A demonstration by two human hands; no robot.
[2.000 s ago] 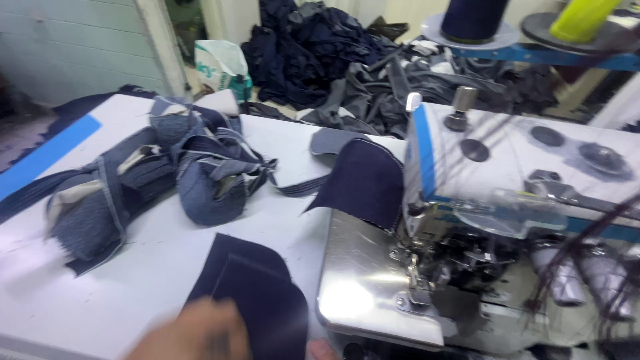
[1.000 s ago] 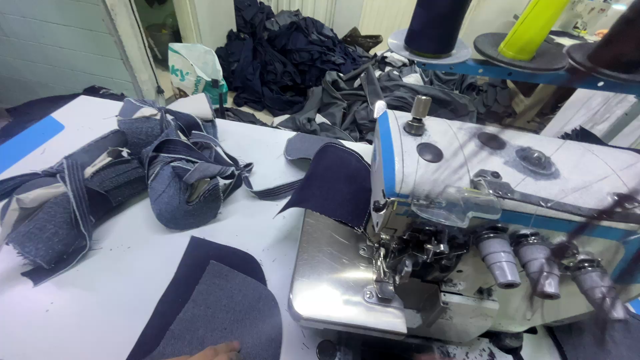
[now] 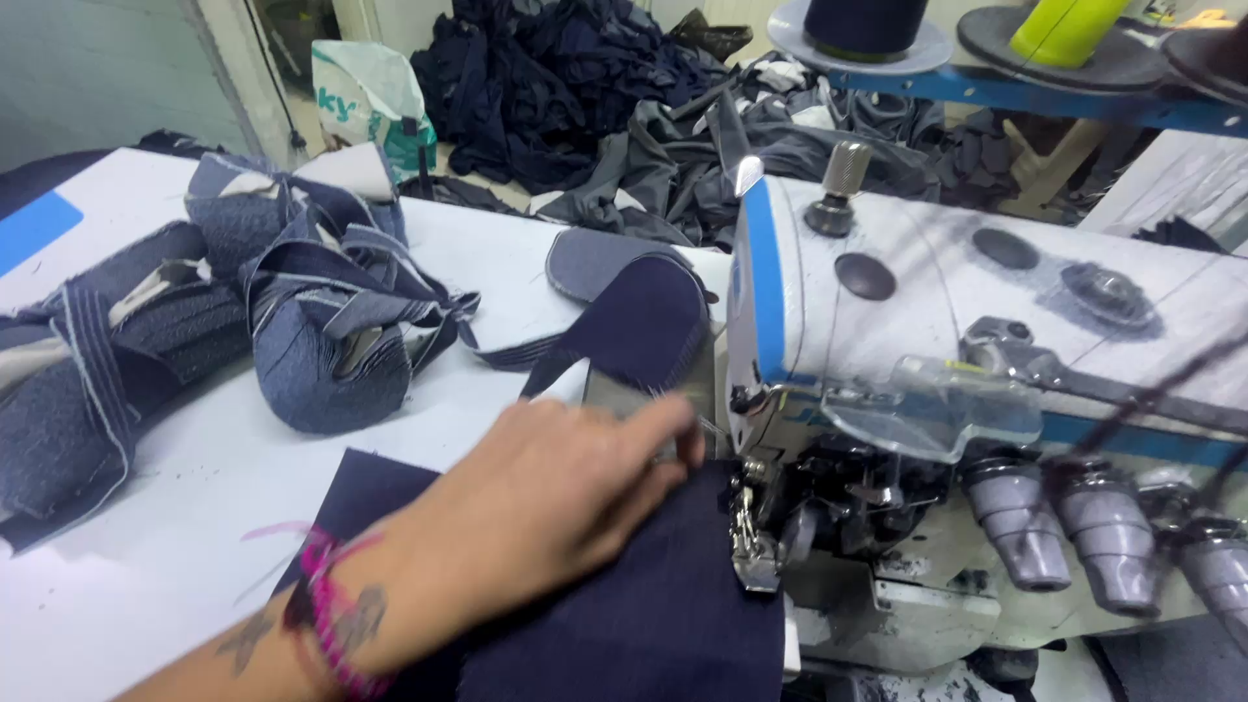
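Note:
My left hand (image 3: pixel 575 478), blurred, is over a dark navy denim piece (image 3: pixel 634 595) and close to the rear end of the presser foot (image 3: pixel 754 546) of an overlock sewing machine (image 3: pixel 877 292). Its thumb and index finger are bent toward each other; whether they pinch anything is too blurred to tell. The navy piece lies flat, its right edge beside the presser foot. Behind the fingers, a rounded navy denim piece (image 3: pixel 643 317) rests partly over a lighter grey-blue one (image 3: pixel 595 263). My right hand is out of view.
Tied denim bundles (image 3: pixel 331 370) lie on the white table (image 3: pixel 214 487) at left. Behind it are heaps of navy (image 3: pixel 565 88) and grey cloth (image 3: pixel 673 156) and a plastic bag (image 3: pixel 366 102). Thread cones (image 3: pixel 863 24) stand on a blue rack above the machine.
The left hand has come up from the lower edge toward the machine. A navy piece now lies beside the presser foot, where bare metal plate showed earlier. The view has shifted.

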